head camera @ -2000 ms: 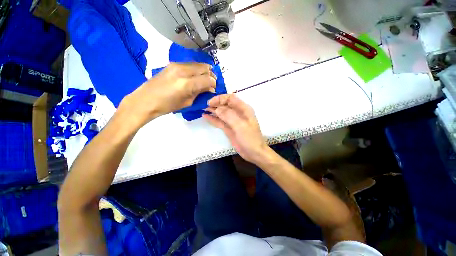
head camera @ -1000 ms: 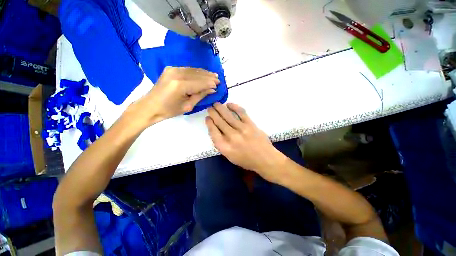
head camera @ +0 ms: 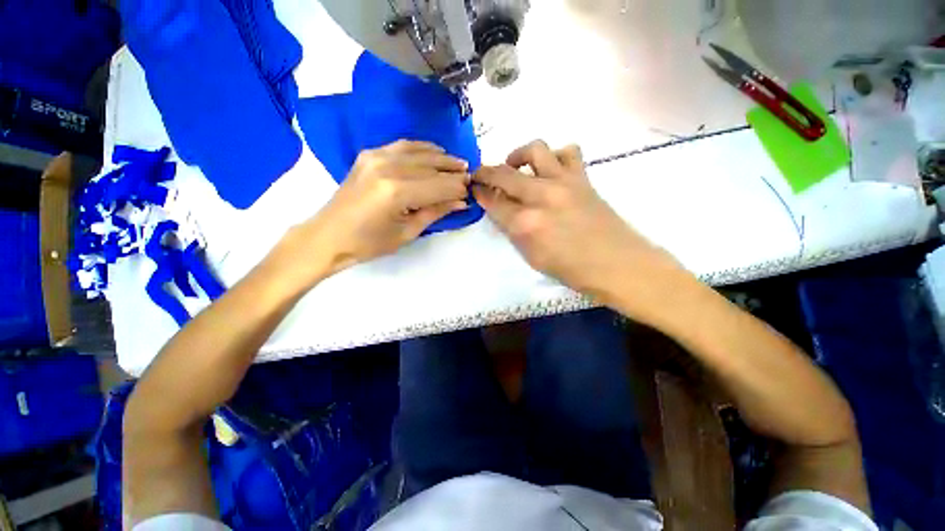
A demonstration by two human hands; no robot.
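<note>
A blue fabric piece [head camera: 399, 114] lies on the white table, its upper right part by the presser foot [head camera: 463, 102] of the sewing machine [head camera: 414, 23]. My left hand [head camera: 404, 197] lies on the lower part of the piece, fingertips pinching it near its right edge. My right hand [head camera: 534, 202] meets my left fingertips there, with thumb and fingers pinched at the same edge. The fingers hide what lies between them. The rounded lower corner of the piece shows below my hands.
Stacked blue panels [head camera: 212, 114] lie left of the machine. Blue and white fabric tabs [head camera: 124, 213] are heaped at the left table edge. Red-handled snips [head camera: 772, 95] lie on a green card [head camera: 803, 156] at right. A cardboard box [head camera: 57, 249] stands beside the table.
My right hand has moved up from below the fabric to its right edge, beside my left fingertips. The view has shifted, so the machine and snips appear farther right.
</note>
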